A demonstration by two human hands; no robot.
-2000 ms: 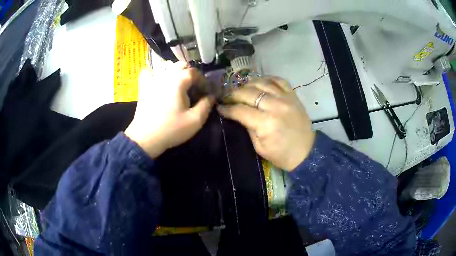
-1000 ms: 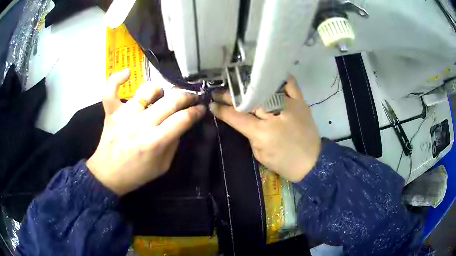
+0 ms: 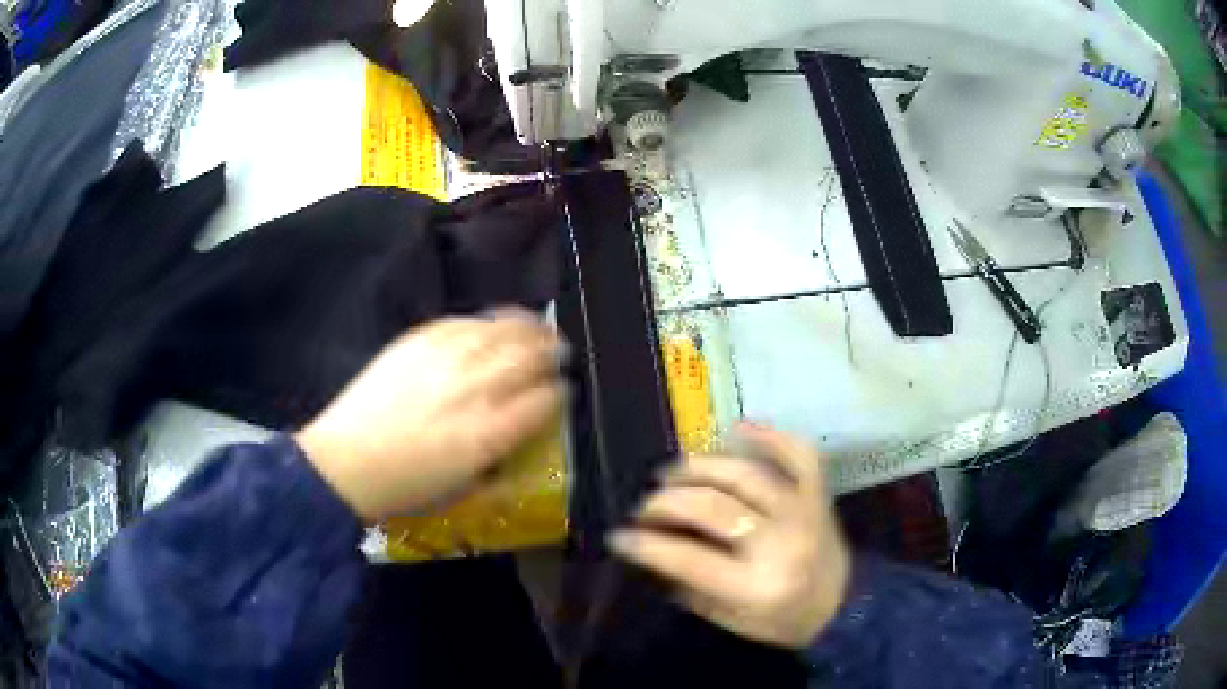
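Note:
A black strip (image 3: pixel 622 323) with light stitch lines runs from under the sewing machine's needle area (image 3: pixel 554 164) down over the table's front edge. A black garment panel (image 3: pixel 363 269) lies to its left. My left hand (image 3: pixel 451 404), slightly blurred, is at the panel's lower edge beside the strip, its fingers bent together; the fingertips seem to pinch the cloth edge. My right hand (image 3: pixel 740 538) holds the strip's lower part near the table's front edge, thumb and fingers around its right side.
A spare black strip (image 3: pixel 881 202) lies right of the needle. Thread snips (image 3: pixel 996 283) lie further right with loose thread. Yellow tape (image 3: pixel 401 135) is stuck on the table. Dark cloth (image 3: pixel 94 296) and clear plastic wrap (image 3: pixel 175 81) are at left. A blue surface (image 3: pixel 1191 444) is at right.
Both hands have moved from the presser foot toward the table's front edge, the right one furthest. The panel's lower part has shifted up and left, exposing yellow tape. The camera view has shifted too.

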